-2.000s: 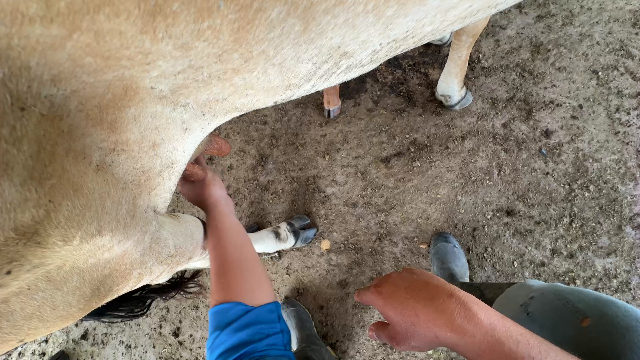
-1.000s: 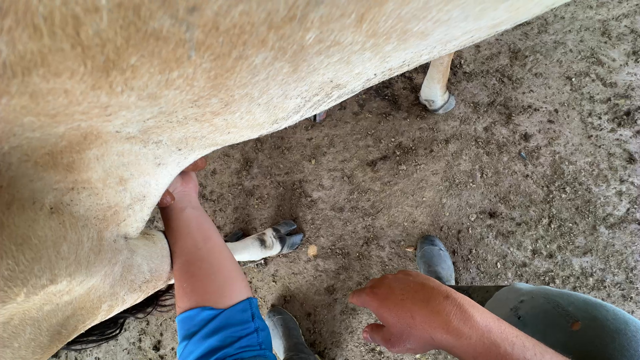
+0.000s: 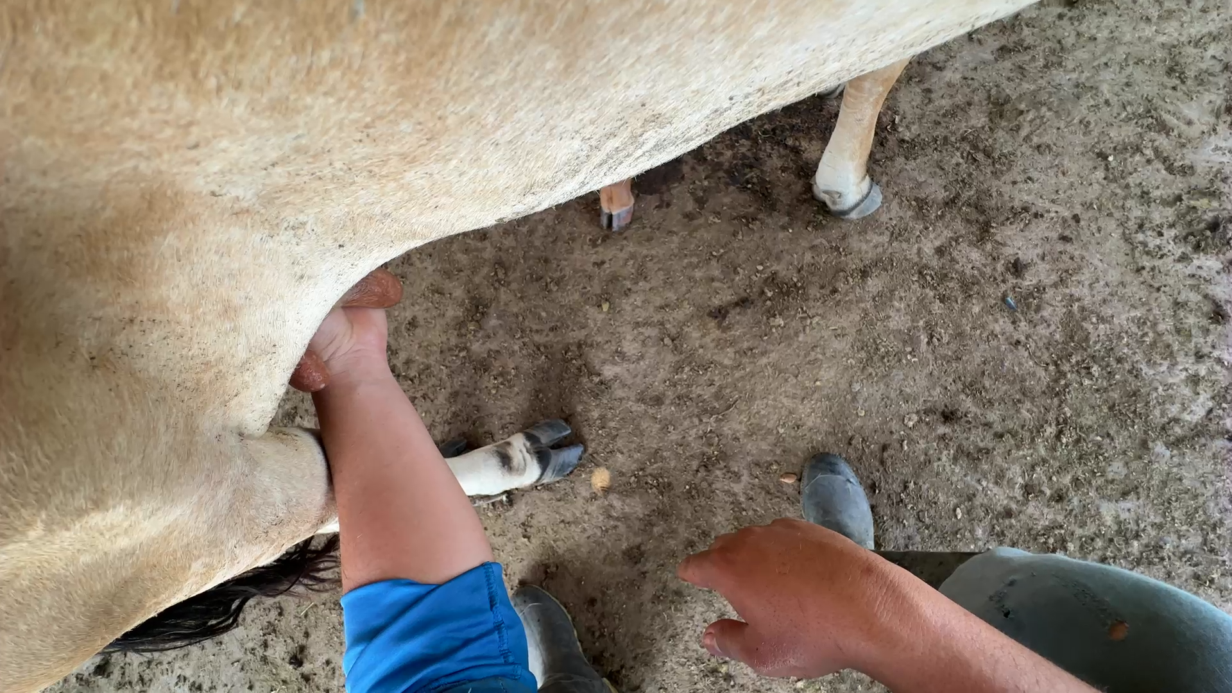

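A tan cow (image 3: 241,192) fills the upper left of the head view. My left hand (image 3: 351,337), below a blue sleeve, reaches under its belly to the udder. One reddish-brown teat (image 3: 373,289) shows just above the hand and another (image 3: 310,372) beside the wrist. The fingers are hidden, so their grip cannot be seen. My right hand (image 3: 780,597) hangs over the ground at lower right, apart from the cow, its fingers bent and its thumb spread, with nothing visible in it.
A white hind leg with a dark cloven hoof (image 3: 558,452) lies beside my left forearm. Another hoof (image 3: 852,200) and a smaller one (image 3: 617,217) stand farther up. A dark tail (image 3: 231,597) hangs at lower left. My rubber boots (image 3: 837,496) rest on the dirt floor (image 3: 693,385).
My left hand stays at the udder, while the teats around it show differently from frame to frame. My right hand keeps about the same pose.
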